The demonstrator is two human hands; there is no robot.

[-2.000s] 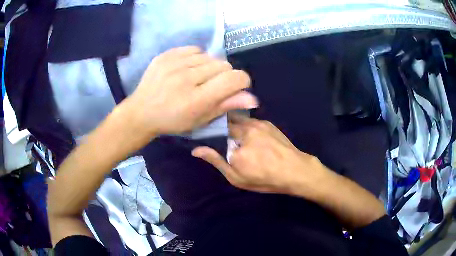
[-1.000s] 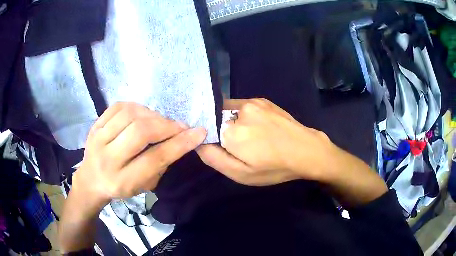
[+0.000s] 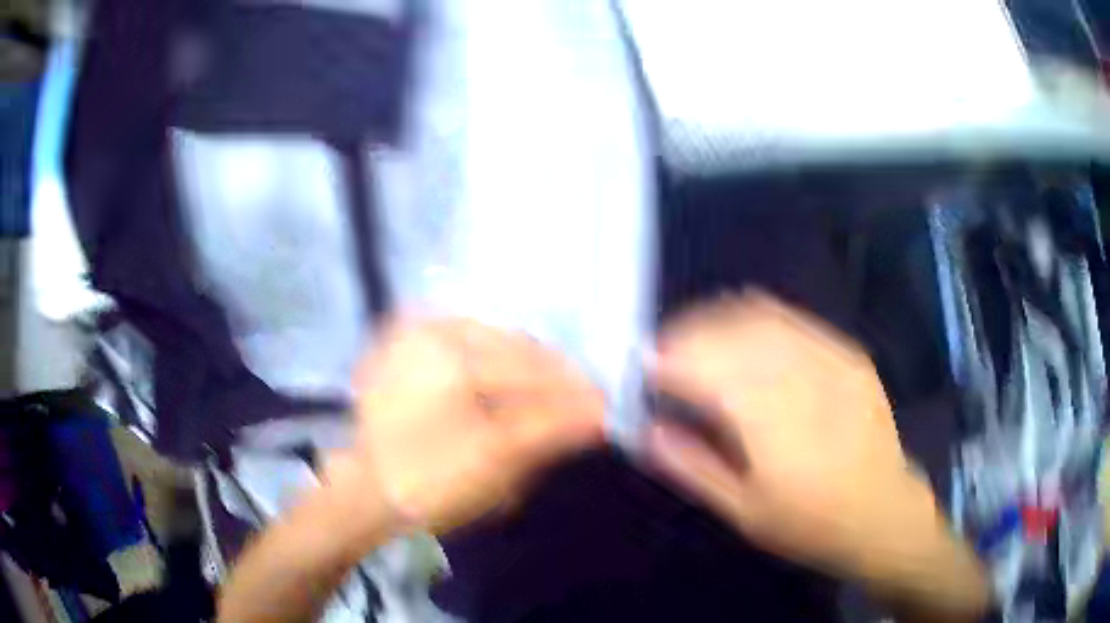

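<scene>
A dark garment panel with a pale grey wrong side hangs over the table's front edge towards the wearer's lap. The frame is blurred. My left hand holds the panel's lower edge near its right corner, fingers closed on the cloth. My right hand is at the right side of the same corner, thumb and fingers pinching the edge; its fingertips are blurred. A dark strip and a dark block cross the panel at the left.
The white table with its blurred front edge lies at the top right. A bundle of grey and black cut pieces with a red and blue tie hangs at right. Cut pieces lie below at left.
The view has shifted, showing more of the table. Both hands stay at the panel's lower right corner and appear lower and further right. The cloth there now looks narrower and tilted.
</scene>
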